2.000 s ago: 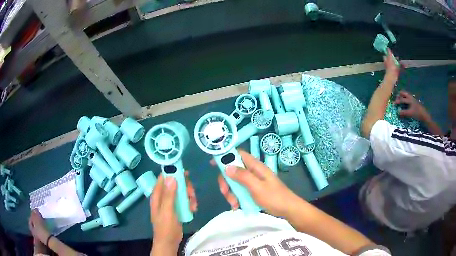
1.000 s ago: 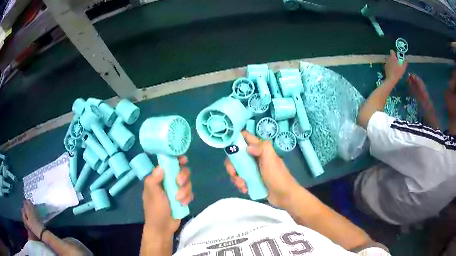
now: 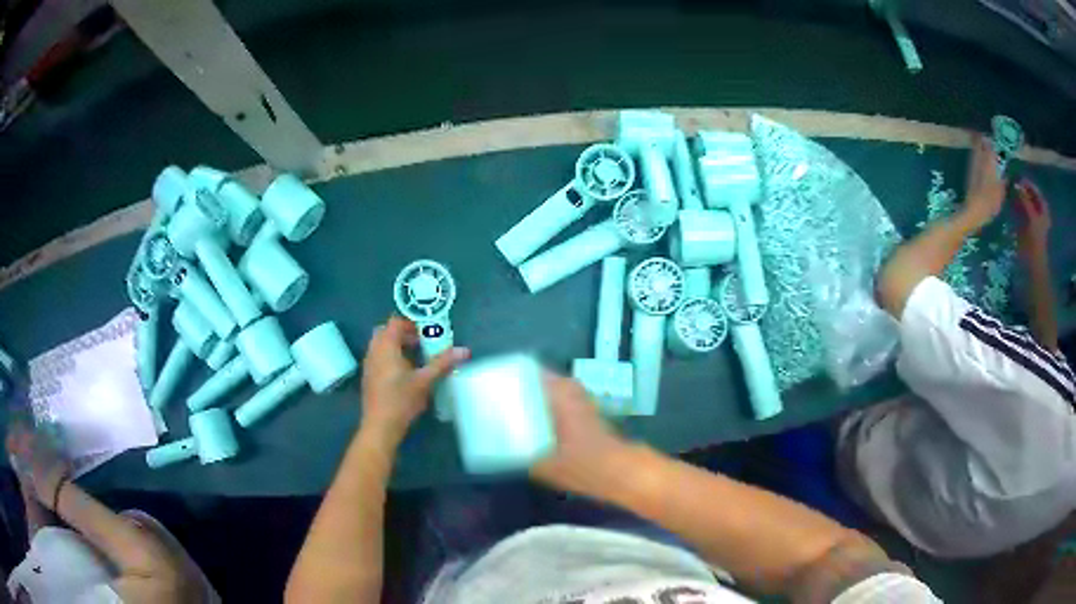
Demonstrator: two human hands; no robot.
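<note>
My left hand (image 3: 395,375) holds a turquoise handheld fan (image 3: 425,289) by its handle. Its spoked grille faces up and its small dark display shows a light digit. My right hand (image 3: 578,434) is at a second turquoise fan (image 3: 503,413), which is blurred and seen from the side of its thick round head. The fingers are behind or beside the head, and its handle is mostly hidden. The second fan is in front of the lower end of the first one.
Piled fans lie on the left (image 3: 218,266) and right (image 3: 655,286) of the bench. A clear bag of tiny turquoise parts (image 3: 814,248) is farther right. Co-workers' arms are at both sides. A white sheet (image 3: 100,389) lies at left. A metal post (image 3: 236,100) stands beyond.
The left fan has turned so its spoked grille and display show, and it is lower toward the bench. The right fan moved down and left and turned sideways. Another fan now lies at the right pile's near-left edge.
</note>
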